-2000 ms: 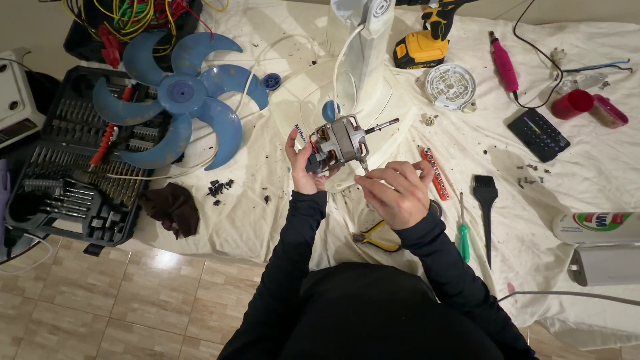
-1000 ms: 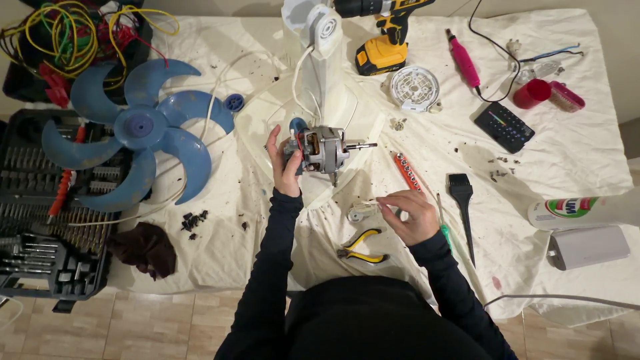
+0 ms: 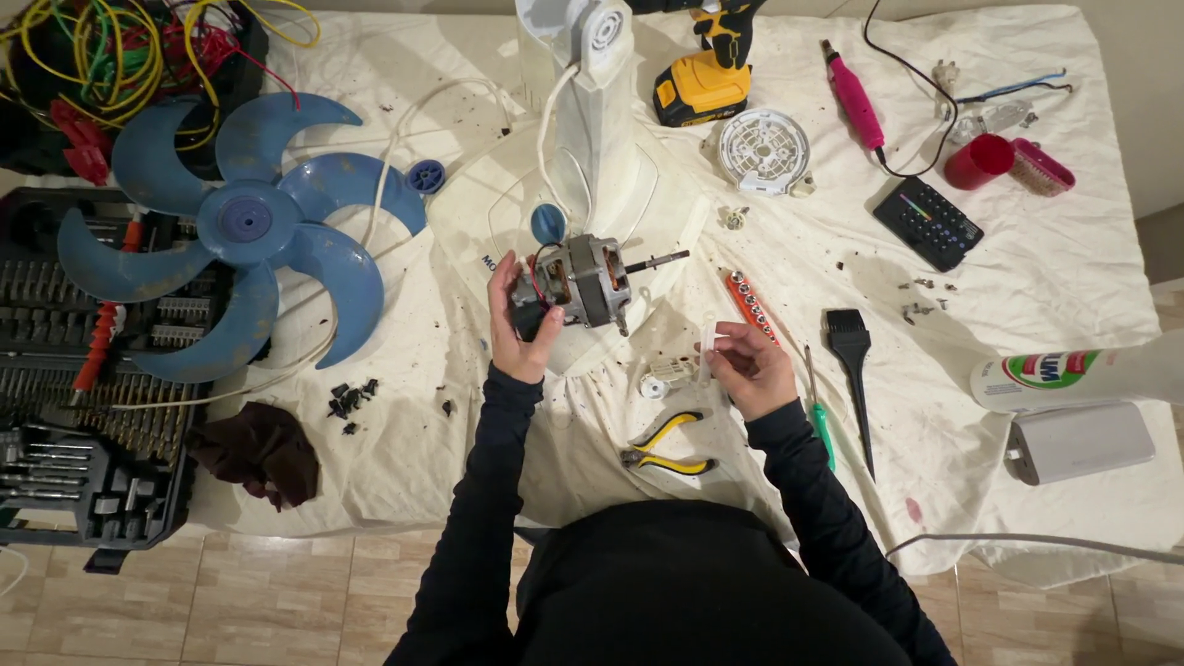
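Note:
My left hand (image 3: 522, 324) holds an electric fan motor (image 3: 587, 281) by its rear end, its shaft pointing right. Behind the motor stands the white fan base and column (image 3: 599, 139) with a blue knob (image 3: 548, 223). Between the thumb and fingers of my right hand (image 3: 751, 368) is a thin, whitish translucent strip (image 3: 708, 353); its exact kind cannot be told. Just left of that hand lies a small white plastic part (image 3: 668, 377). Yellow-handled pliers (image 3: 670, 446) lie below it, and a green-handled screwdriver (image 3: 820, 421) lies to the right.
Left are a blue fan blade (image 3: 248, 222), an open tool case (image 3: 102, 370), a dark cloth (image 3: 264, 455) and tangled wires. A cordless drill (image 3: 705, 83), round plastic cover (image 3: 764, 151), pink rotary tool (image 3: 852, 97), black brush (image 3: 849, 347) and spray bottle (image 3: 1064, 375) lie around the back and right.
My right hand was close to the motor's lower right side two seconds ago and has moved away from it. My left hand has kept hold of the motor. The view has shifted.

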